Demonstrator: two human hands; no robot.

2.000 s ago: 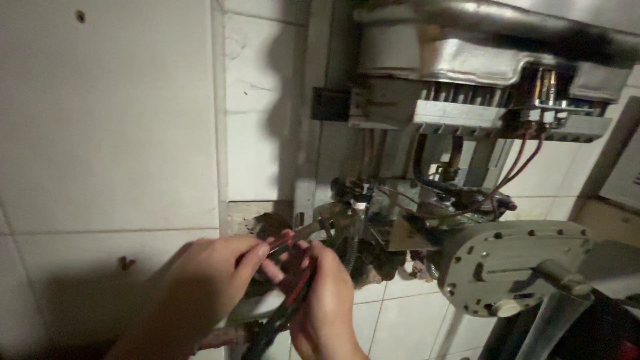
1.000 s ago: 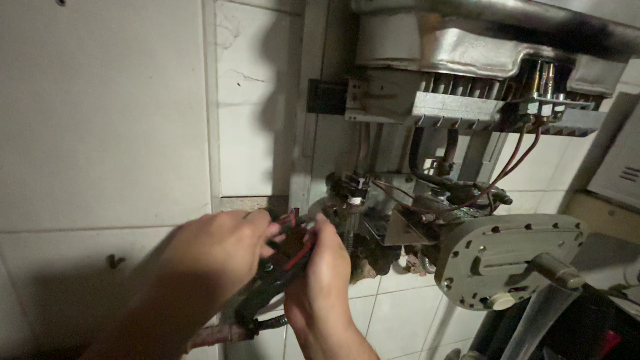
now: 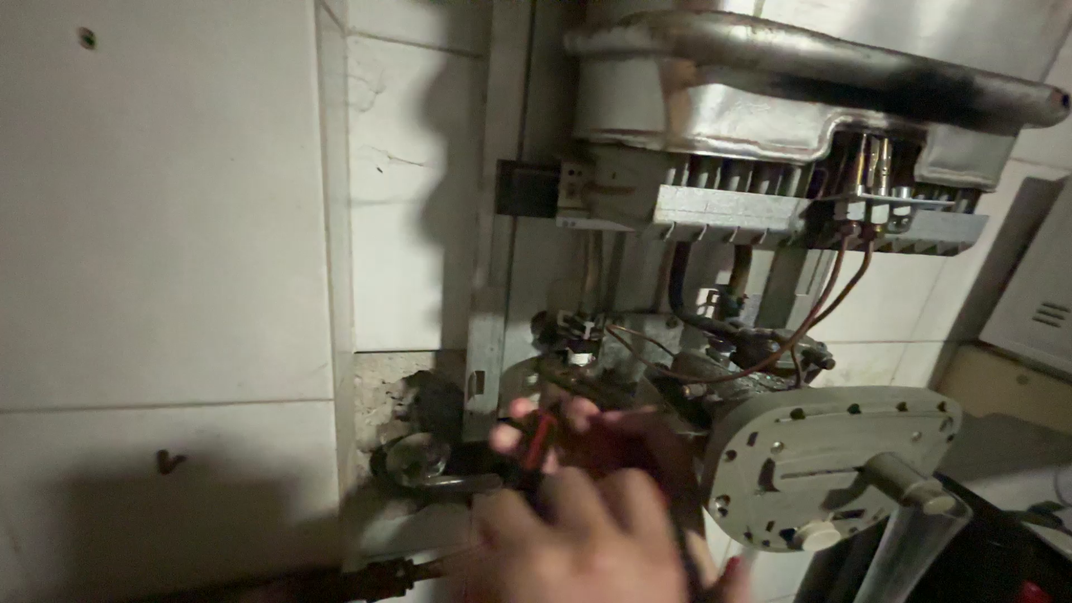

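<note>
Both hands are motion-blurred and overlap at the lower middle, below an uncovered wall-mounted gas water heater (image 3: 712, 188). The back of my left hand (image 3: 574, 536) is in front, with its fingertips hidden. Behind it my right hand (image 3: 645, 440) has its fingers around a slim red-and-black item (image 3: 540, 440), whose kind the blur hides. A dark strand hangs beside the right wrist. Just above the fingers are a small fitting with a white part (image 3: 580, 356) and the heater's metal valve assembly (image 3: 737, 373). Thin copper tubes (image 3: 837, 285) run from the burner to that assembly.
A grey oval plate (image 3: 837, 469) with a knob-like post stands right of the hands. At left are a tiled wall (image 3: 167, 209) and a broken hole (image 3: 402, 402) with a pipe fitting. A dark pipe (image 3: 377, 578) runs along the bottom. A vented white box (image 3: 1038, 285) is at far right.
My left hand has moved right and now overlaps the right hand, which it was beside before. The red-and-black item is now mostly hidden.
</note>
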